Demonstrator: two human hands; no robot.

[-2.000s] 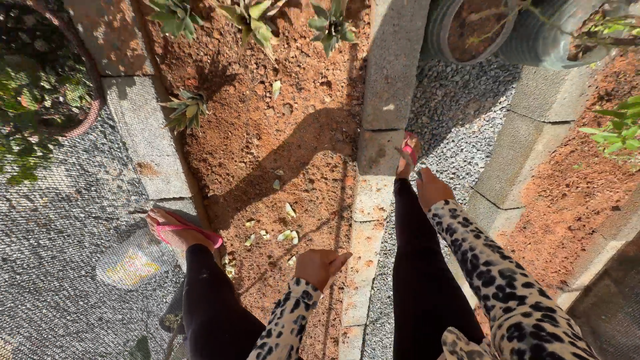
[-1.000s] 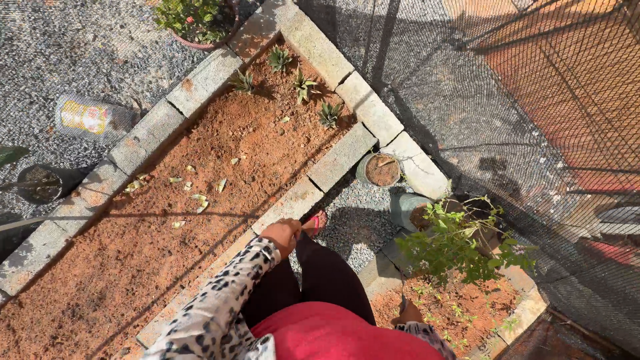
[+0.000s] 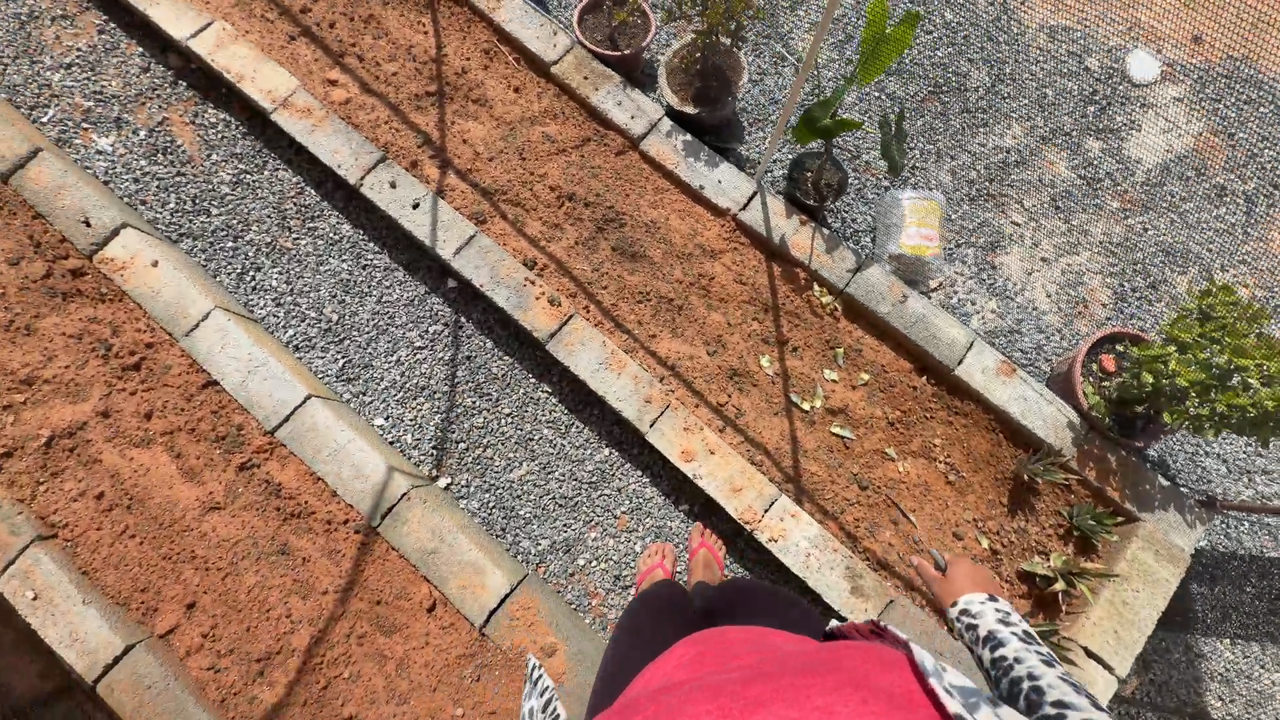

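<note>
My right hand [image 3: 955,580] is over the near right end of a red soil bed [image 3: 640,270], its fingers closed around a small thin grey object [image 3: 938,560] whose kind I cannot tell. Beside that hand, small spiky rosette plants [image 3: 1065,572] grow at the bed's end. Pale cut leaf pieces [image 3: 842,431] lie scattered on the soil further up. My left hand is out of sight; only a bit of its black-and-white patterned sleeve [image 3: 540,690] shows at the bottom edge.
Concrete block edging [image 3: 610,370] borders the bed. My feet, in pink flip-flops [image 3: 706,552], stand on a grey gravel path [image 3: 400,330]. Another soil bed [image 3: 200,440] lies at left. Potted plants [image 3: 1095,385] and a clear plastic container [image 3: 910,235] stand or lie beyond, behind dark netting.
The view has swung widely. My feet, which stood apart on either side of the bed two seconds ago, are now together on the gravel. My left hand has gone out of view.
</note>
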